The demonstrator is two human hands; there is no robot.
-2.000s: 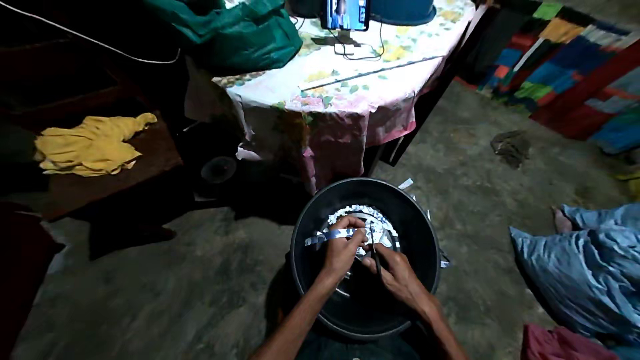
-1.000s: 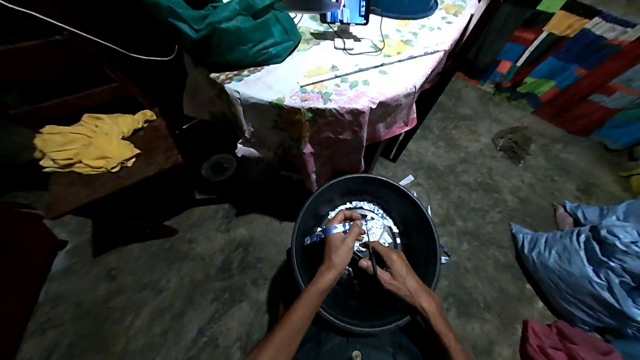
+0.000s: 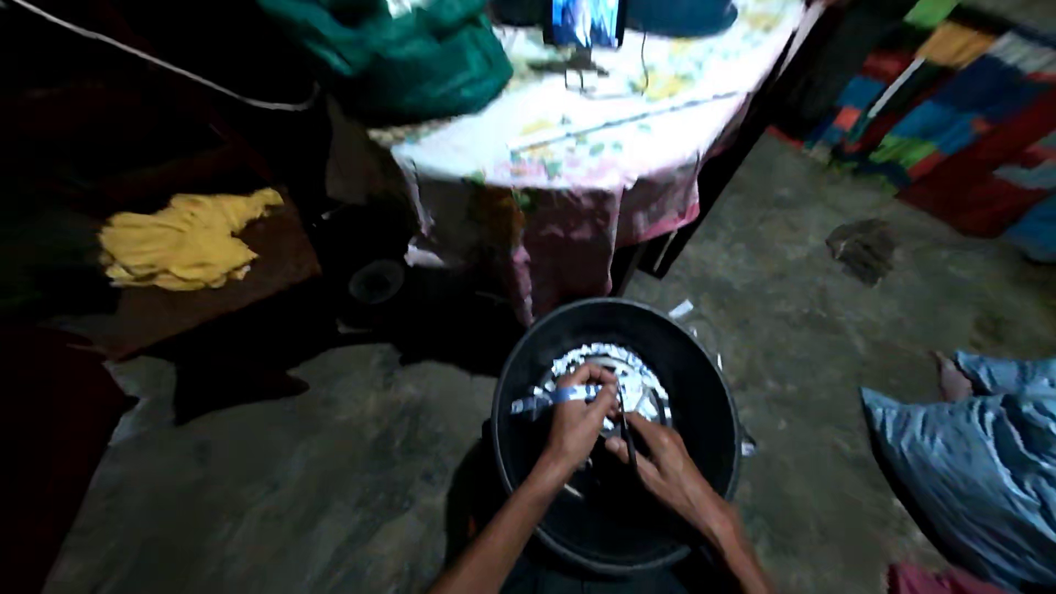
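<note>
Over a black bucket (image 3: 719, 371), both hands work close together. My left hand (image 3: 582, 412) holds a shiny, pale bluish strip (image 3: 536, 402), whose loose end sticks out to the left. My right hand (image 3: 660, 454) is closed around a dark, thin tool (image 3: 628, 433), which looks like scissors, its tip beside the fingers of the left hand. Below the hands, inside the bucket, lie many small white and silvery cut pieces (image 3: 639, 384). The exact contact between tool and strip is too small to tell.
A table with a flowered cloth (image 3: 569, 231) stands ahead, bearing a lit phone (image 3: 586, 21) and a green bag (image 3: 412, 66). At left a yellow cloth (image 3: 181, 243) lies on a brown surface. Blue-grey fabric (image 3: 973, 470), with part of a person's bare skin (image 3: 953, 379) beside it, is at right.
</note>
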